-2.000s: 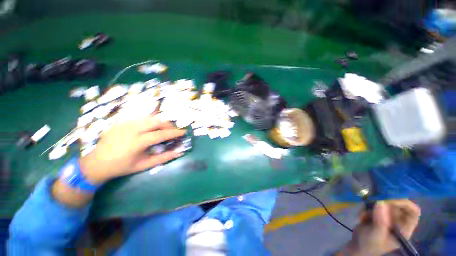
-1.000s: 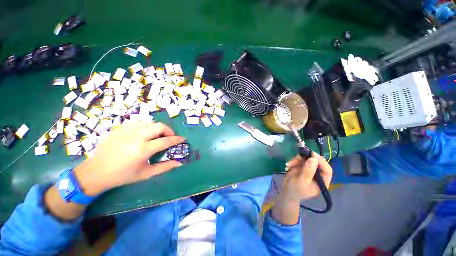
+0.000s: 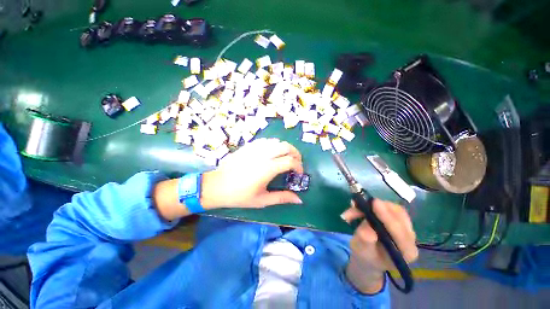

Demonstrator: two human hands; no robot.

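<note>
My left hand (image 3: pixel 250 175) rests on the green mat with fingers and thumb around a small dark device unit (image 3: pixel 297 181). The unit's board with metallic dots faces up. My right hand (image 3: pixel 383 235) grips the soldering iron (image 3: pixel 375 218) by its black handle. Its metal tip points up and left, a little right of and above the unit, apart from it. A pile of white battery cells (image 3: pixel 241 105) with yellow-orange bands lies beyond my left hand. Solder wire (image 3: pixel 126 127) runs from the spool (image 3: pixel 51 139) at the left towards the pile.
A single unit with a cell (image 3: pixel 112 105) lies left of the pile. Several dark units (image 3: pixel 151 29) stand in a row at the far side. The black fan (image 3: pixel 398 117), tan tip-cleaning pot (image 3: pixel 476 163) and flat blade (image 3: pixel 392 178) are on the right. A blue sleeve (image 3: pixel 12 169) shows at the left edge.
The iron's tip has left the tip-cleaning pot and moved left, nearer the unit. The view has shifted left, bringing the solder spool into sight. My left hand stays around the unit.
</note>
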